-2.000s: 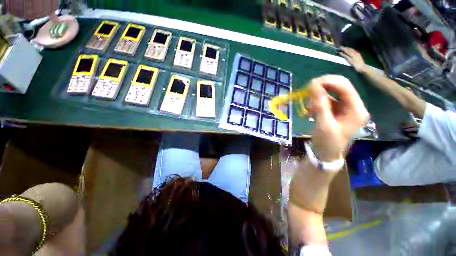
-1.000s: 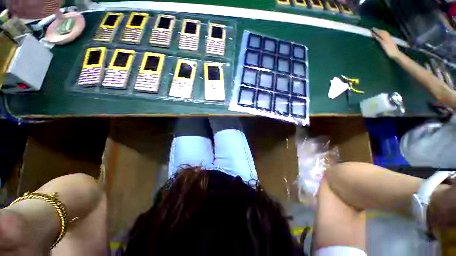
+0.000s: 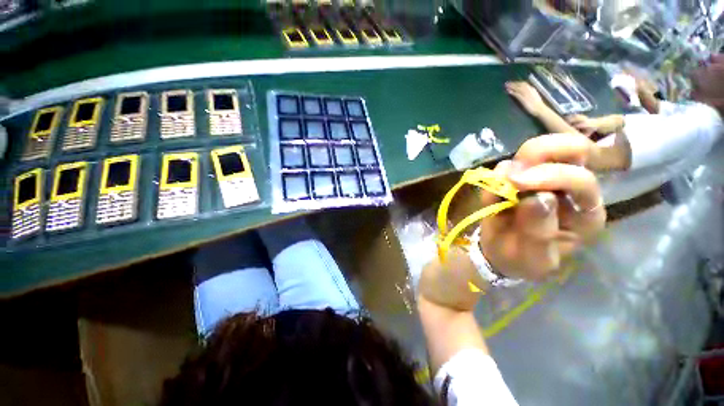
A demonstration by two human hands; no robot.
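Note:
My right hand (image 3: 544,210) is raised at the right, its fingers closed on a loop of yellow adhesive liner (image 3: 464,210). My left hand is not in view. Keypad phones lie face up in two rows in a clear phone tray (image 3: 262,178) at the left. Several have yellow frames around their dark screens. The front-row phone at the right end (image 3: 234,176) is slightly tilted in its place. The lens tray (image 3: 276,127) of dark-edged squares lies right of the phones.
A white scrap (image 3: 416,143) and small yellow bits (image 3: 433,133) lie right of the lens tray, beside a whitish bottle (image 3: 476,149). Another worker's hand (image 3: 527,99) is on the bench at the right. More phones (image 3: 347,35) lie beyond the white strip (image 3: 190,78).
The view has swung right. My right hand has come up holding yellow liner, and my left forearm has gone out of view. The end front-row phone now sits tilted.

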